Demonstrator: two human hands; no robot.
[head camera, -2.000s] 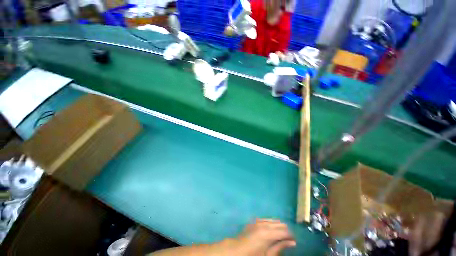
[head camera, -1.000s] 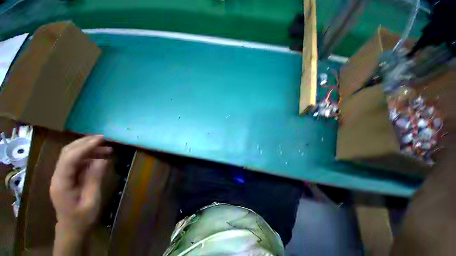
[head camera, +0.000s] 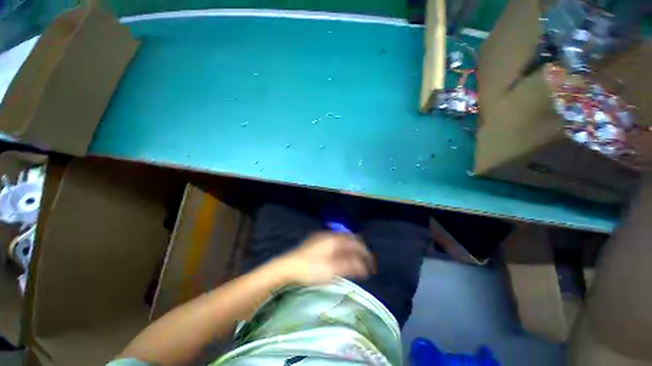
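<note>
My left hand (head camera: 332, 257) is blurred, low in front of my body below the bench edge; its fingers look curled and whether it holds something cannot be told. My right hand is not clearly seen; only a blurred forearm (head camera: 618, 286) shows at the right edge. The parts carton (head camera: 515, 114) stands on the bench at right, with many small wired components (head camera: 597, 118) in it. A dark and silvery blurred tool (head camera: 572, 36) is over the carton. Tiny screws (head camera: 329, 116) are scattered on the green bench top (head camera: 214, 93).
A wooden strip (head camera: 433, 57) lies at the back right, beside loose wired components (head camera: 457, 100). An open carton (head camera: 71, 78) is on the bench at left. Large cartons (head camera: 100, 257) stand below the bench, with white housings (head camera: 25, 200) at far left. A blue object (head camera: 450, 354) is on the floor.
My left hand has moved right, from over the large carton at left to in front of my body. The view has tilted down a little, so the bench sits higher.
</note>
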